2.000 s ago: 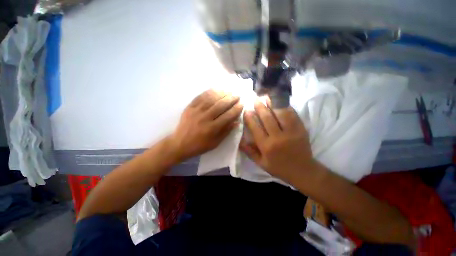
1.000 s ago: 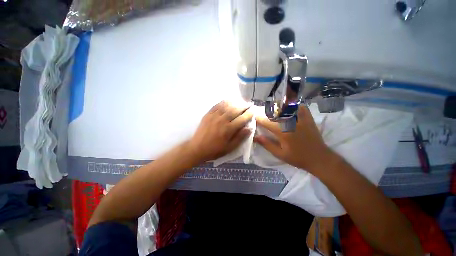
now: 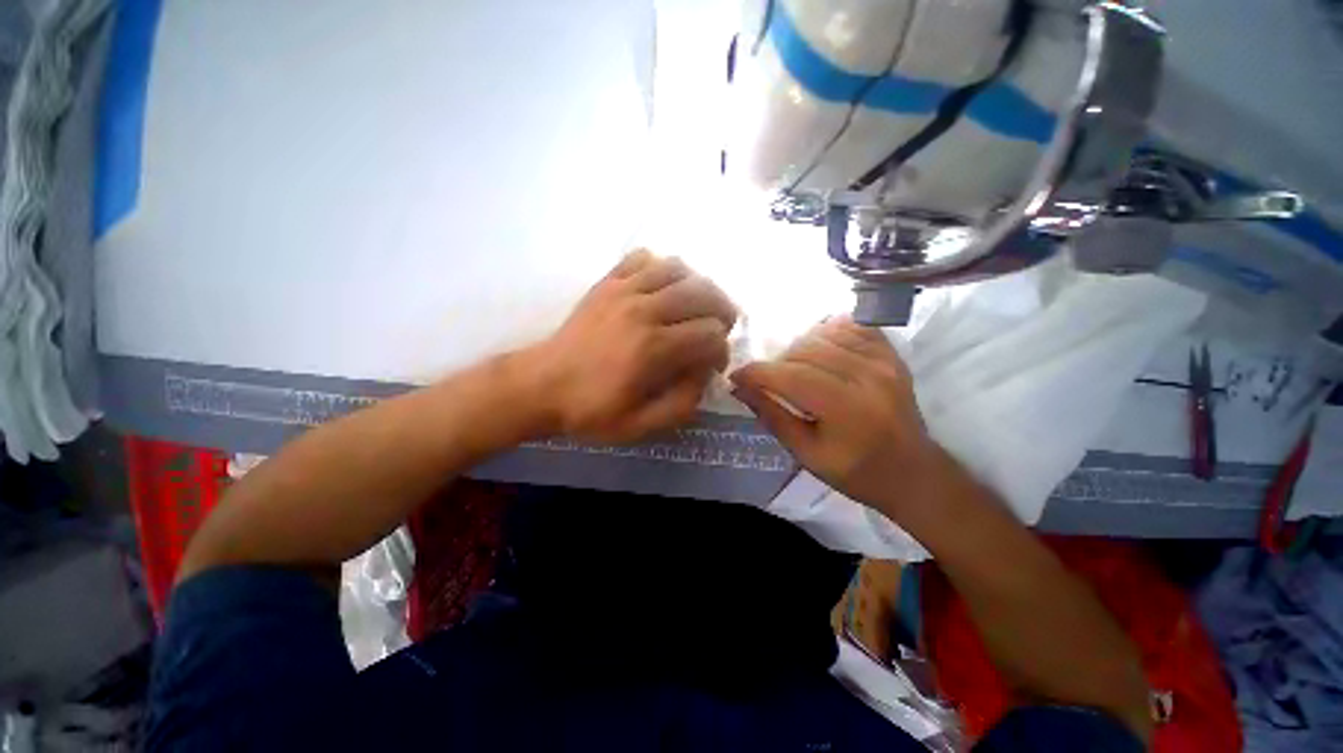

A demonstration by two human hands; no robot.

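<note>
My left hand (image 3: 644, 350) and my right hand (image 3: 835, 397) are bare and close together in front of the needle area, fingertips bent inward. A small part of white cloth shows between them, pinched at the fingertips. The larger white garment cloth (image 3: 1031, 368) lies bunched on the table right of and behind my right hand, and a corner hangs over the front edge. The sewing machine head (image 3: 869, 111) with its blue stripe and chrome loop stands just behind my hands. The needle area is washed out by bright light, so the presser foot cannot be made out.
Stacked white pieces (image 3: 33, 250) lie at the left edge beside blue tape (image 3: 130, 125). Snips (image 3: 1202, 416) lie right of the cloth, and another red-handled tool (image 3: 1284, 493) is at the far right. A red basket (image 3: 165, 508) is lower left, a red bag (image 3: 1083, 589) lower right.
The view has shifted and tilted. The cloth between my hands now shows less and no longer hangs as a fold in front of them. My fingers are more curled, and the second red-handled tool has come into view.
</note>
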